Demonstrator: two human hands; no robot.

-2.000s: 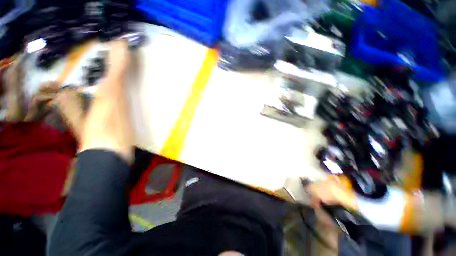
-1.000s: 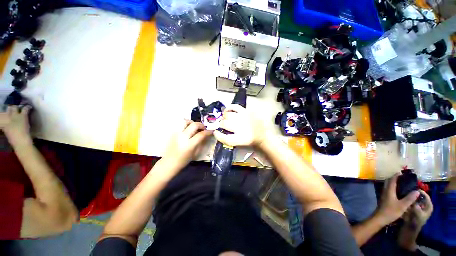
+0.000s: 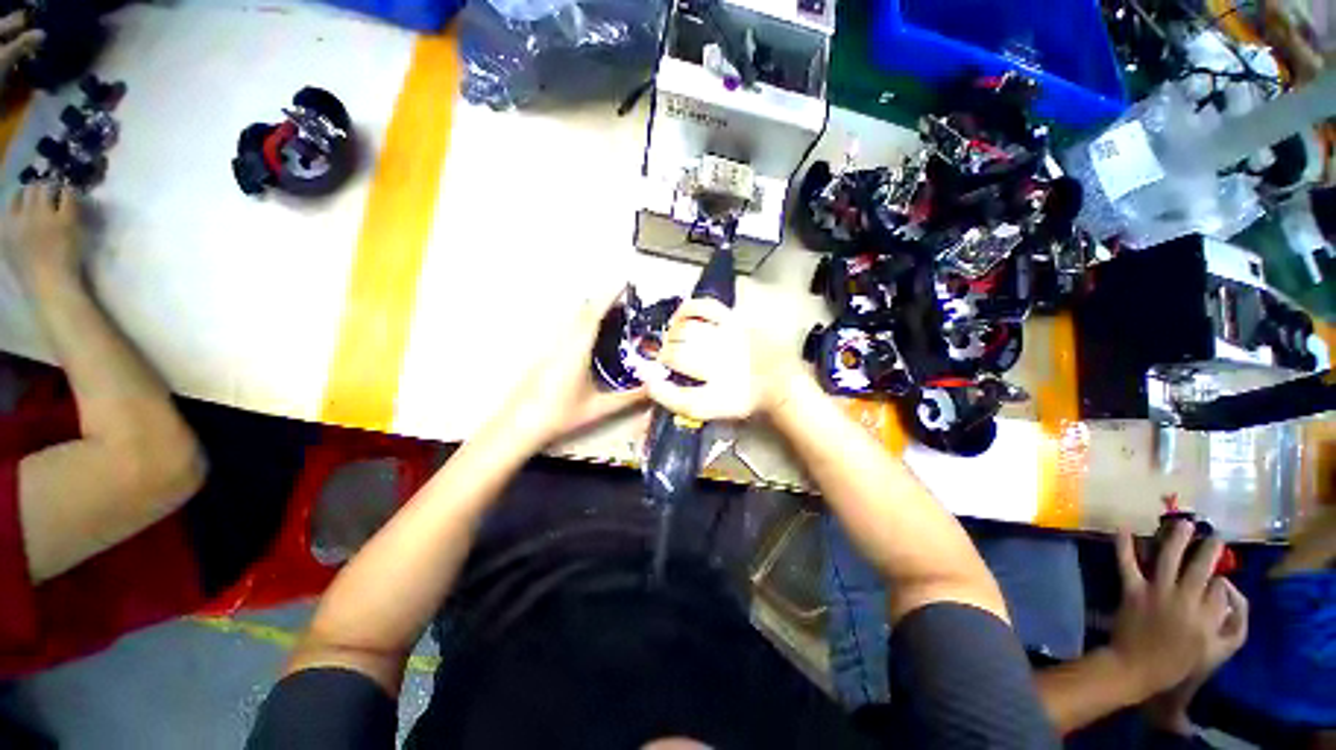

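My right hand [image 3: 712, 361] is closed around the black electric screwdriver [image 3: 676, 457]. Its narrow front end points away from me and reaches the pick-up end of the screw feeder [image 3: 718, 179]. My left hand [image 3: 569, 384] holds a round black unit [image 3: 635, 340] with a silvery centre, on or just above the bench and beside the driver. The left fingers are partly hidden by the unit. The screwdriver cord [image 3: 664, 545] runs back toward my body. Any screw at the tip is too small to see.
A pile of units [image 3: 938, 279] lies right of the feeder. A single unit [image 3: 301, 145] sits left of the yellow tape [image 3: 384, 264]. A clear plastic bag [image 3: 545, 52] and blue bin [image 3: 1011, 44] are behind. Neighbours' hands [image 3: 1177, 613] show at right and an arm at left.
The driver and both hands have shifted slightly right in view. A single unit now lies left of the yellow tape. The left neighbour's hand has moved up to the small black parts.
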